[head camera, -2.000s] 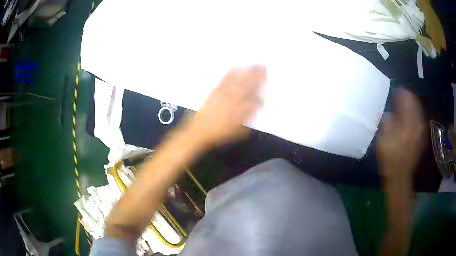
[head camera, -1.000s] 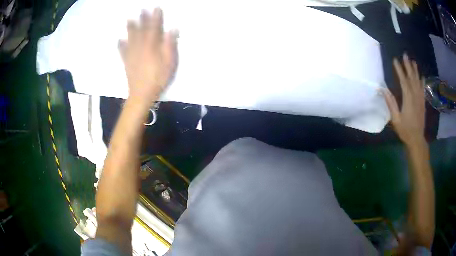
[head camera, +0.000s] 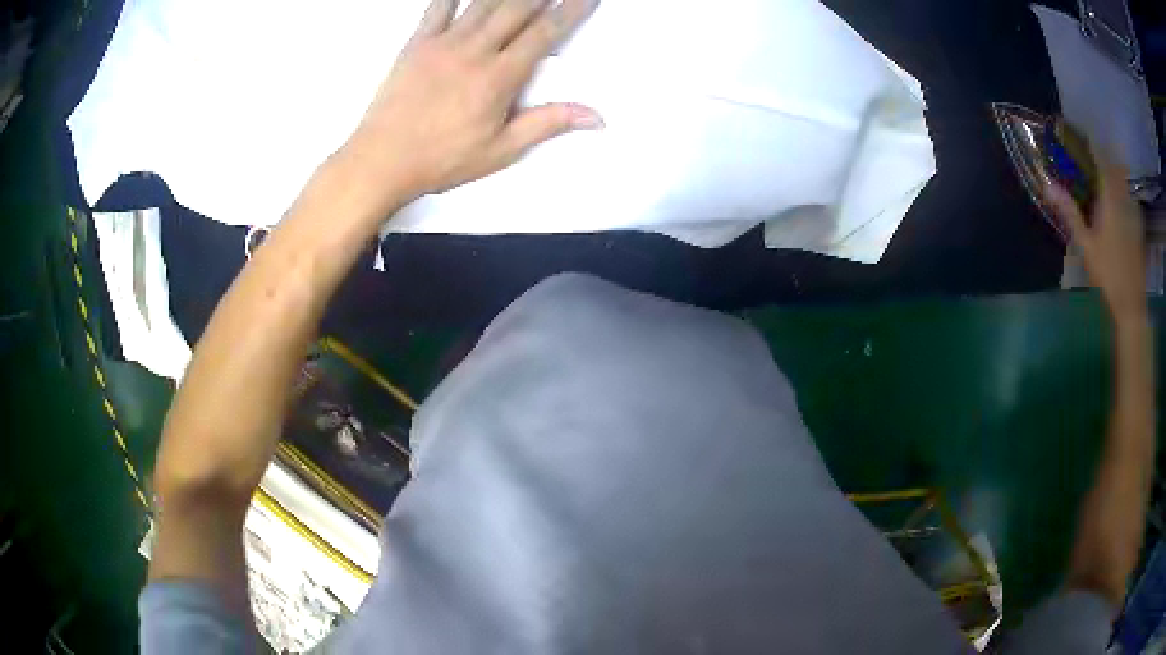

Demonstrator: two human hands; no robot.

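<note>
A large white garment panel (head camera: pixel 716 141) lies across the dark pressing cover (head camera: pixel 512 262), with creases and a turned-up part at its right end. My left hand (head camera: pixel 480 96) lies flat on the panel with its fingers spread and holds nothing. My right hand (head camera: pixel 1093 205) is at the far right, closed around the handle of the steam iron (head camera: pixel 1029 151). The iron's pointed tip faces up and left, apart from the panel. A white tape roll (head camera: pixel 257 239) shows partly beside my left forearm.
A pale iron rest sheet (head camera: pixel 1097 77) is at the right end, partly behind the iron. White cloth (head camera: pixel 138 288) hangs at the left edge. Yellow-framed carts (head camera: pixel 313 531) with white cloth stand below left, and another yellow frame (head camera: pixel 895 495) is below right.
My right hand has moved right from the panel's end onto the iron. My left hand has moved right across the panel. The panel's right end is now more creased and folded.
</note>
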